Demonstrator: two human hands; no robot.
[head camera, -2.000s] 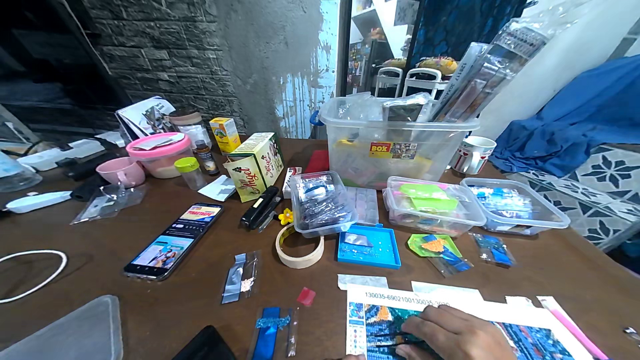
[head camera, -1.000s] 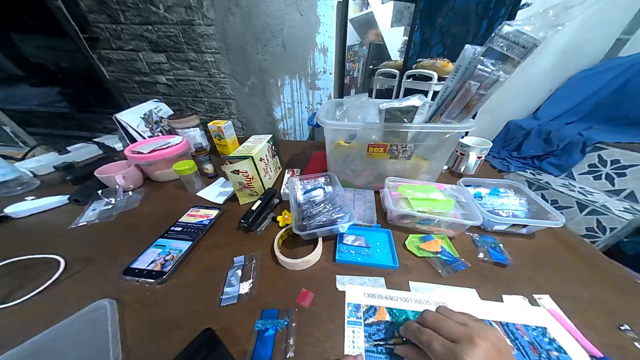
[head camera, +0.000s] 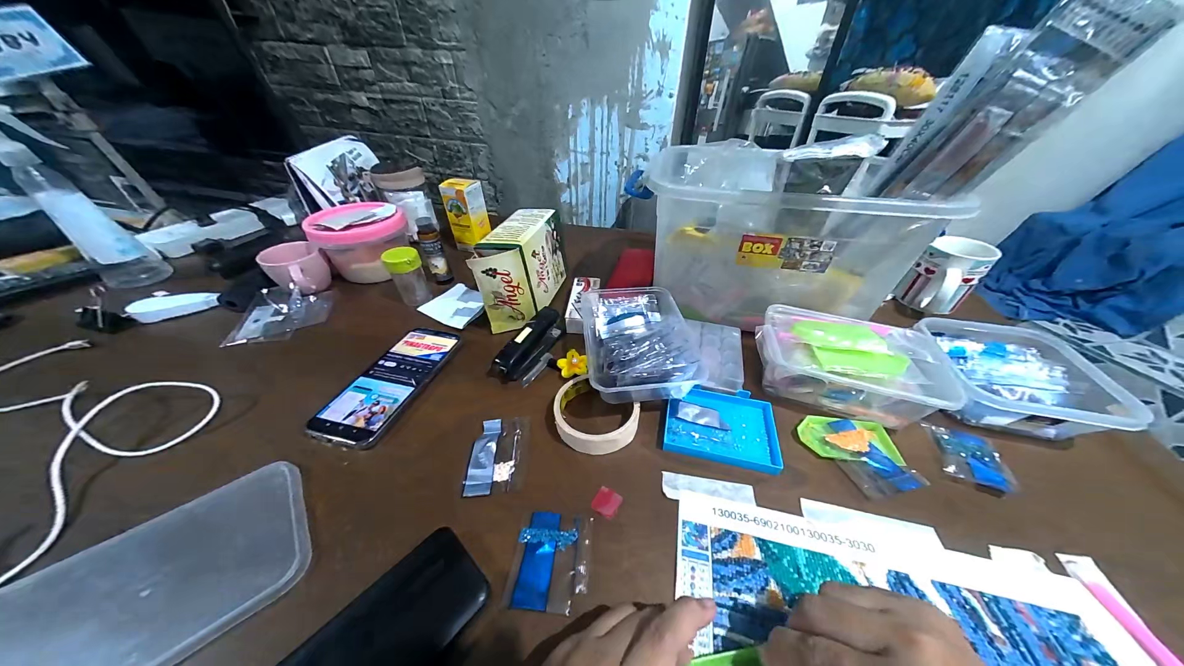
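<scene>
A diamond painting canvas (head camera: 823, 573) with a blue, teal and orange picture lies at the lower right. My right hand (head camera: 865, 629) rests on its lower middle with curled fingers; whether it holds anything is hidden. At the canvas's left edge is my left hand (head camera: 638, 634), its fingertips beside a green piece (head camera: 731, 657) at the bottom edge of view. Left of the canvas lie a small bag with blue beads (head camera: 546, 560) and a dark pink square (head camera: 607, 502). Above the canvas are a blue bead tray (head camera: 723, 430) and a green tray (head camera: 846, 437) with orange beads.
A tape roll (head camera: 597, 435), a phone (head camera: 384, 388) and a black case (head camera: 402, 606) lie left of centre. Behind are a large clear plastic bin (head camera: 786, 250), a tub of packets (head camera: 643, 347) and further lidded tubs (head camera: 856, 365). A white cable (head camera: 139, 453) curls at left.
My left hand has come into view from the bottom edge, and a green piece now shows between my hands. My right hand has shifted lower on the canvas.
</scene>
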